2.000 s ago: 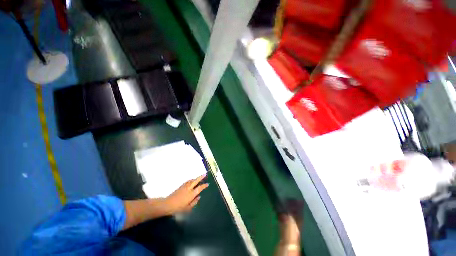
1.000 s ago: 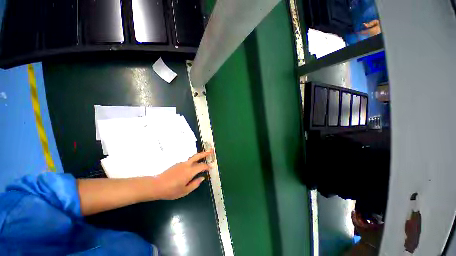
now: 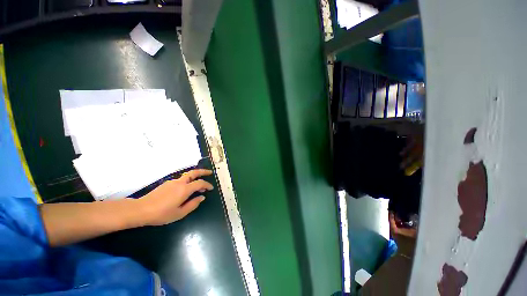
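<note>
My left hand [image 3: 176, 198], bare, below a blue sleeve, reaches in from the left. It is empty, palm down, its fingers apart and their tips by the pale metal edge strip. Loose white sheets [image 3: 138, 136] lie fanned on the dark green bench just above the hand; small print on them is too blurred to read. A small white piece [image 3: 145, 39] lies apart above them. My right hand is not in view.
A black tray [image 3: 58, 14] is cut off at the top left. A grey post [image 3: 198, 29] stands beside the green strip [image 3: 254, 144]. Beyond it are a tray of phones [image 3: 373, 95], dark shapes and part of another person. A chipped grey panel [image 3: 456, 87] fills the right side.
The view has swung off the red cartons to the bench and green strip. Sheets and left hand now sit further left than a second ago. The hand stays empty beside the sheets.
</note>
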